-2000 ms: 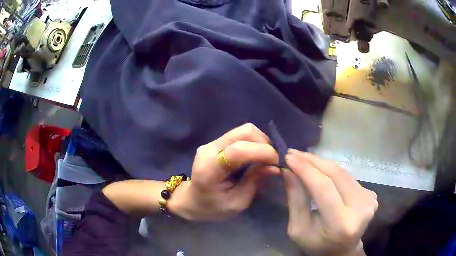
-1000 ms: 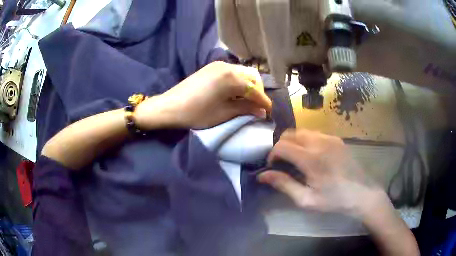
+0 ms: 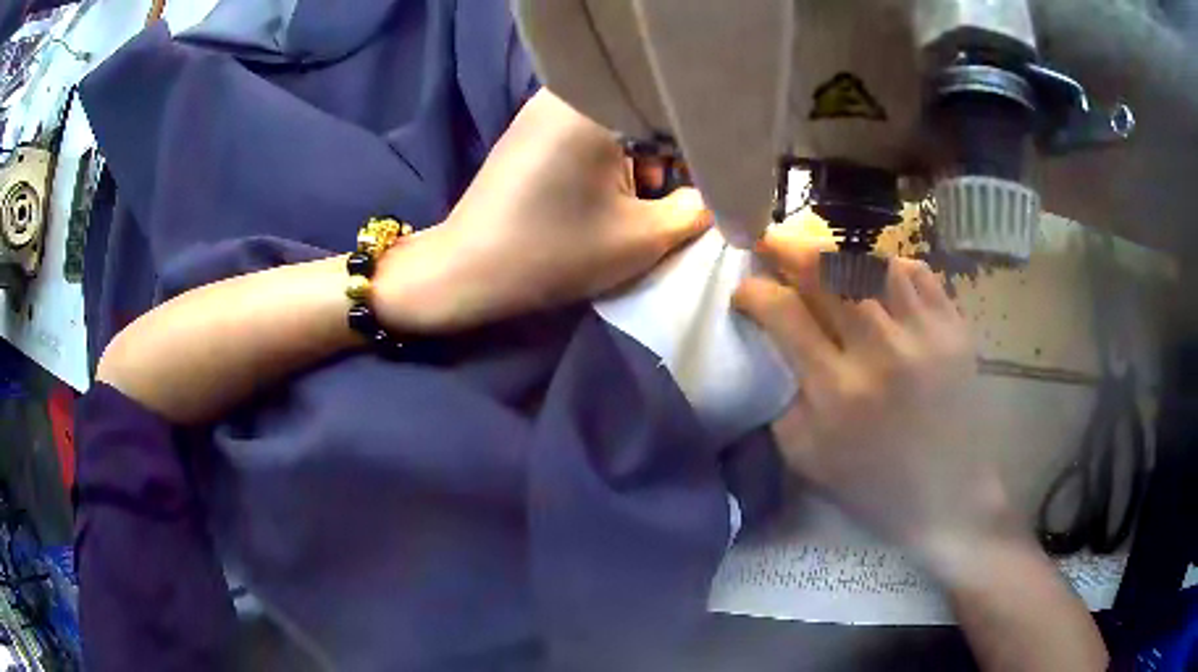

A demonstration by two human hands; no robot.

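The dark navy-purple garment [image 3: 394, 460] covers the left of the table and hangs over the front edge. A whitish cloth piece [image 3: 716, 348] lies on it under the cream-white sewing machine head [image 3: 736, 92]. My left hand [image 3: 565, 210] presses the cloth left of the needle area, its fingertips partly behind the head. My right hand [image 3: 880, 381] lies on the right edge of the whitish piece, fingers spread near the needle area, slightly blurred. The needle and presser foot are hidden. Whether my right fingers pinch the cloth is unclear.
Black-handled shears [image 3: 1097, 473] lie right of my right hand. The ridged white knob [image 3: 988, 217] juts from the head. Printed ruler marks [image 3: 828, 571] run along the table's front edge. A second machine [image 3: 24, 210] stands at far left, with a red container [image 3: 62, 440] below it.
My head view has come closer to the machine. Both hands have moved up to the needle area with the whitish piece, which is now under the head. My right hand has flattened out.
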